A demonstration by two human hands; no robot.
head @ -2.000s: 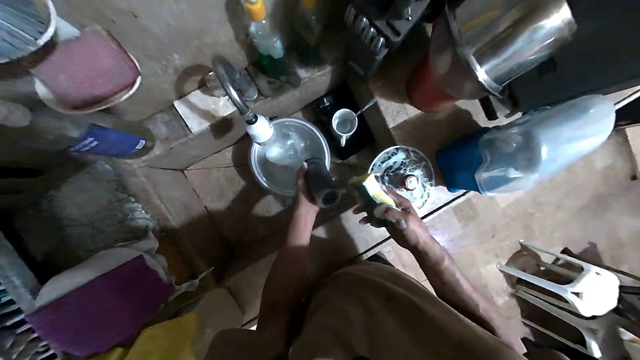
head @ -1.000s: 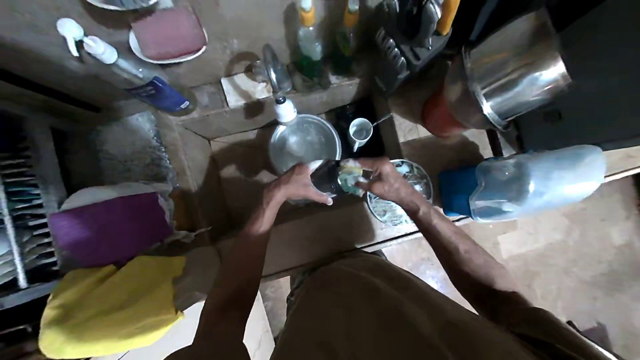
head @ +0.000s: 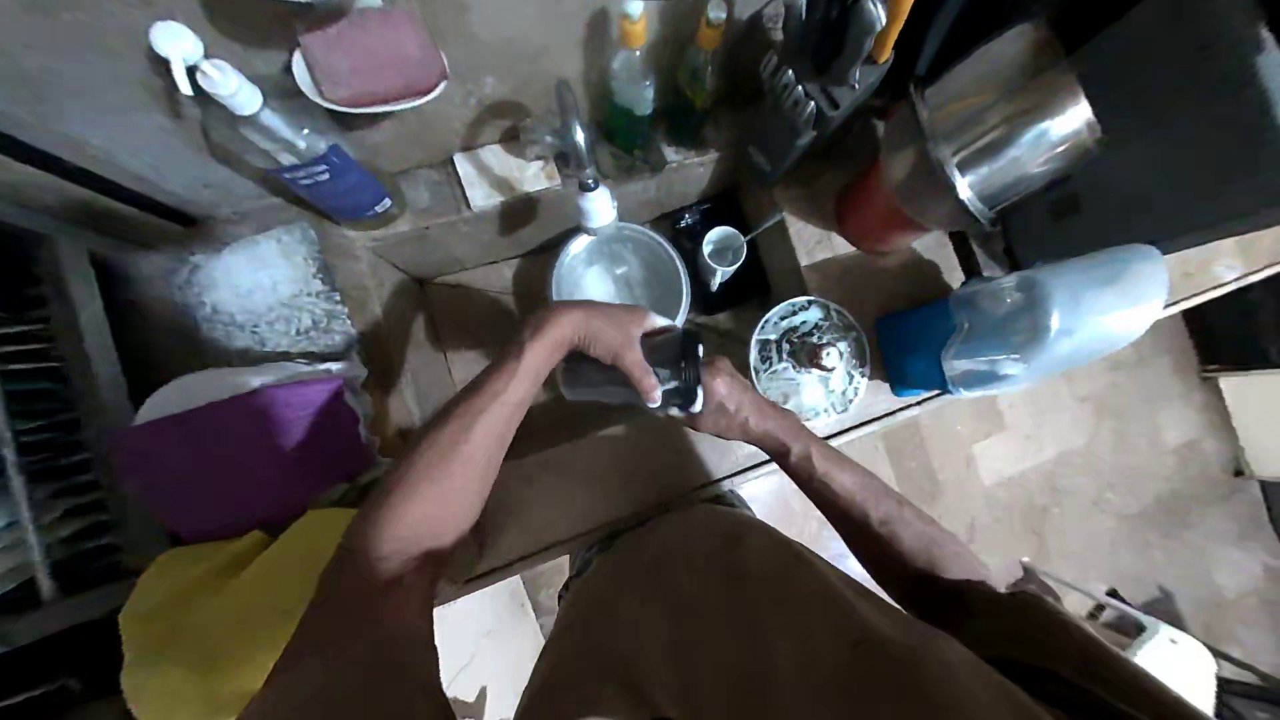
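A dark cylindrical container (head: 625, 375) lies on its side over the sink's front, with my left hand (head: 605, 340) wrapped around it, thumb on top. My right hand (head: 722, 400) is at its right end, the fingers hidden by the rim; whether it holds the sponge cannot be seen. Behind them a round metal bowl (head: 625, 265) stands under the faucet (head: 575, 130) with its white nozzle. A white cup (head: 723, 247) sits right of the bowl. A soapy round dish (head: 810, 358) rests on the counter to the right of my right hand.
Soap bottles (head: 335, 182) and a pink sponge (head: 372, 57) on a white dish stand at the back left. Two glass bottles (head: 632, 90), a cutlery rack (head: 815, 90), a steel pot (head: 1010, 120) and a blue container in clear plastic (head: 1055, 320) are to the right. Purple cloth (head: 245, 455) lies left.
Two seconds ago my right hand held a yellow and green sponge apart from the dark container. Now that hand is against the container's end and the sponge is out of sight.
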